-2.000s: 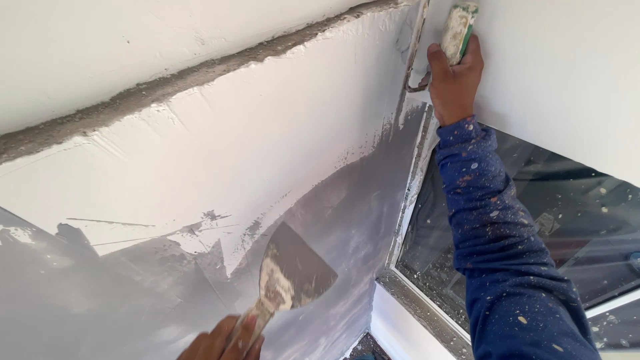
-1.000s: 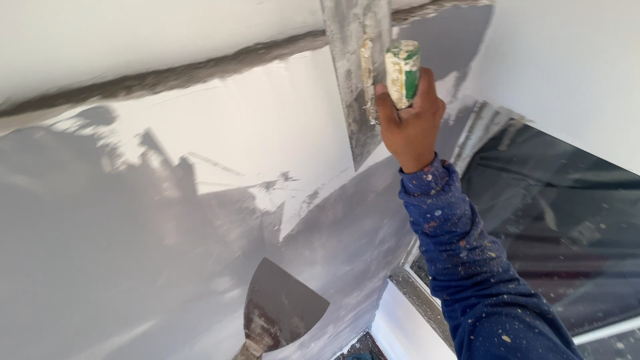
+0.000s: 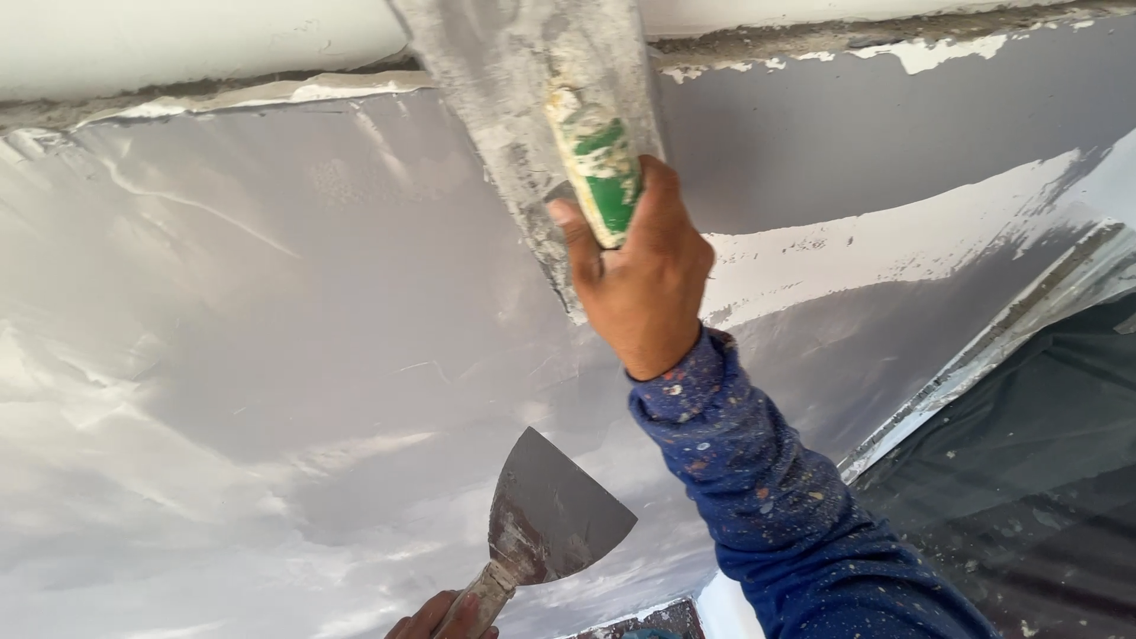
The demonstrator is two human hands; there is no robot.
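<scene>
My right hand [image 3: 643, 266] grips the green, compound-crusted handle of a wide finishing trowel [image 3: 515, 115], whose metal blade lies over the upper part of a grey plastered surface [image 3: 355, 293]. The blade's upper end runs out of view. Lower down, my left hand [image 3: 439, 617], partly cut off by the bottom edge, holds a putty knife [image 3: 559, 515] by its handle, blade pointing up. A band of wet white compound [image 3: 852, 248] stretches to the right of the trowel.
A rough, unfinished groove [image 3: 781, 40] runs along the top, beside a white surface [image 3: 177, 44]. At the lower right, dark plastic sheeting [image 3: 1021, 461] spattered with compound adjoins a frame edge [image 3: 976, 346]. A white edge shows at bottom centre.
My right hand with the trowel has moved left from the corner by the frame. White compound that covered much of the upper surface has thinned to grey there.
</scene>
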